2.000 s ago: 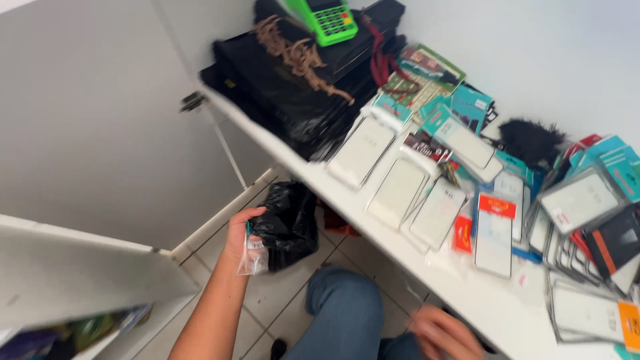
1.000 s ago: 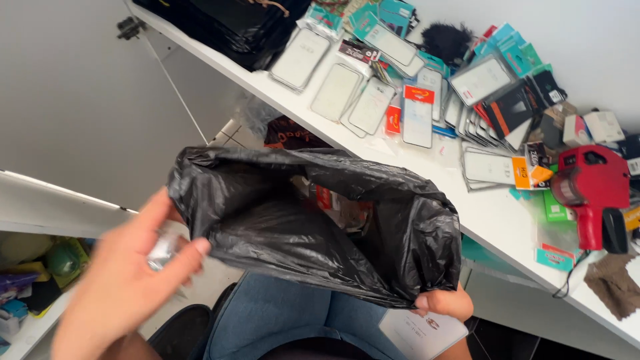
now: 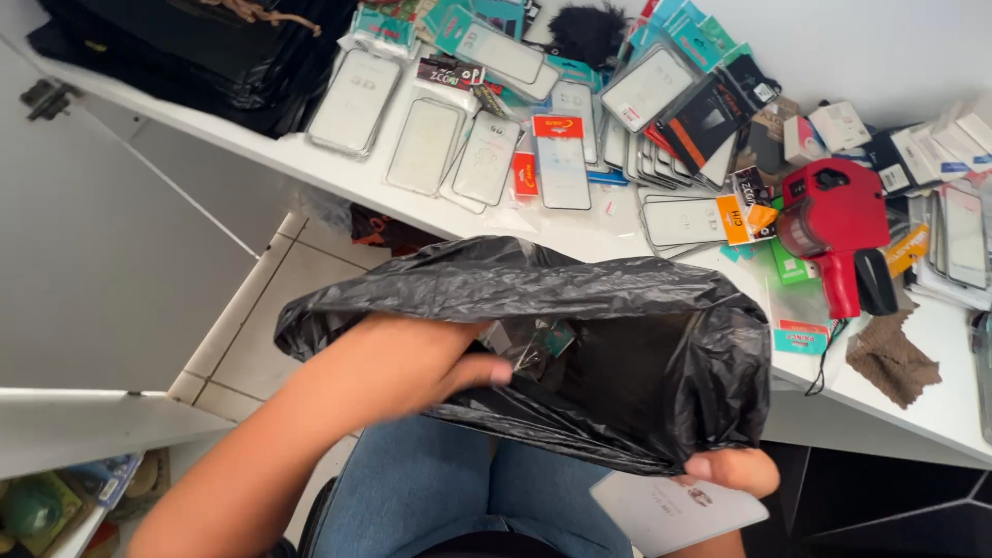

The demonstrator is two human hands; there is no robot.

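Note:
A black plastic bag [image 3: 697, 372] hangs with its mouth spread wide above my lap. Inside it lie clear and teal packaging pieces [image 3: 554, 339]. My left hand [image 3: 418, 356] reaches into the bag's mouth, its fingertips partly hidden by the plastic; whether it holds anything cannot be told. At the bag's lower right corner, my right hand [image 3: 732, 470] pinches the rim and also holds a white card or flat sheet [image 3: 678, 511] with print on it, below the bag.
On the white counter [image 3: 267, 167] lie many packaged phone screen protectors [image 3: 422, 146], a red price label gun [image 3: 837, 225], small white boxes [image 3: 839, 126], a brown cloth [image 3: 895, 356] and stacked black bags [image 3: 194, 54]. A shelf with goods [image 3: 93, 527] stands at lower left.
The black bag, bunched by my left hand at first, came up and was spread between both hands. Since then my left hand has moved from the bag's left edge into its mouth. The view has shifted.

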